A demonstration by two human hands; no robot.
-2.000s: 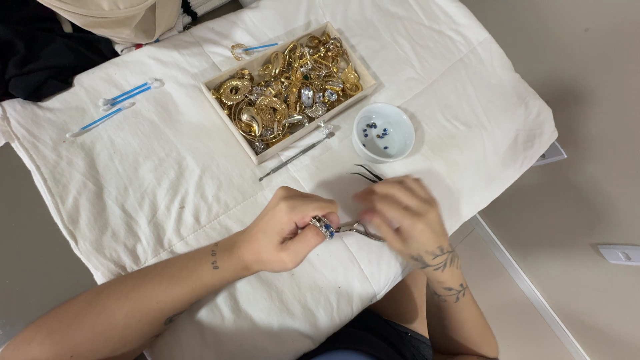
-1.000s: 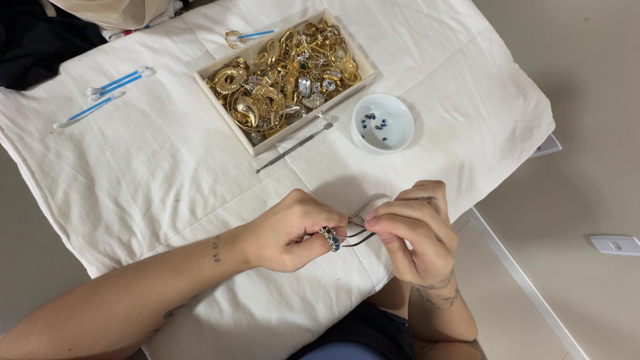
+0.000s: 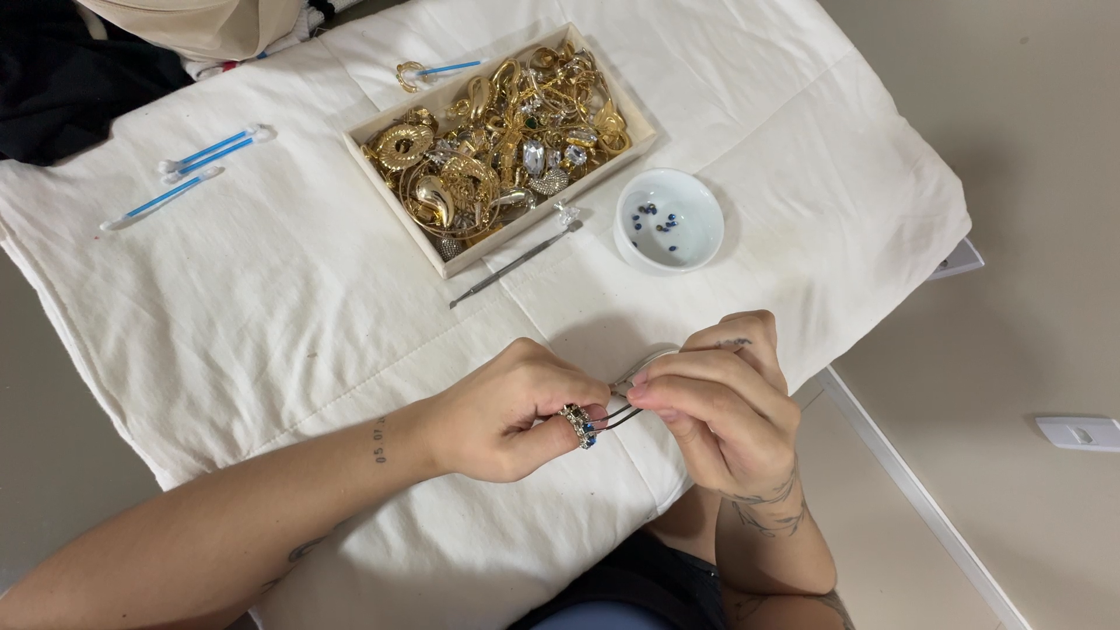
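Observation:
Between its thumb and fingers my left hand [image 3: 516, 416] grips a silver-toned jewelry piece [image 3: 579, 426] set with blue stones. My right hand [image 3: 731, 407] holds dark curved tweezers [image 3: 623, 415], whose tips reach the jewelry's right side. Another metal tool, partly hidden by the fingers, lies between the hands; what it is cannot be told. Farther up, a small white bowl [image 3: 627, 249] holds several small dark blue stones [image 3: 670, 222]. A double-ended metal tool [image 3: 514, 265] rests on the white cloth, beside a small clear stone piece [image 3: 567, 213].
A pale wooden box [image 3: 398, 210] full of gold-toned and clear-stone jewelry stands on the white cloth [image 3: 289, 350]. Blue cotton swabs [image 3: 210, 159] lie at the left. Behind the box are a gold-toned ring [image 3: 408, 76] and another swab [image 3: 451, 67]. Dark fabric [image 3: 79, 79] is at the upper left.
Two seconds ago the dark tweezers lay on the cloth near the bowl; now my right hand has them at the jewelry. My left hand has kept hold of the piece.

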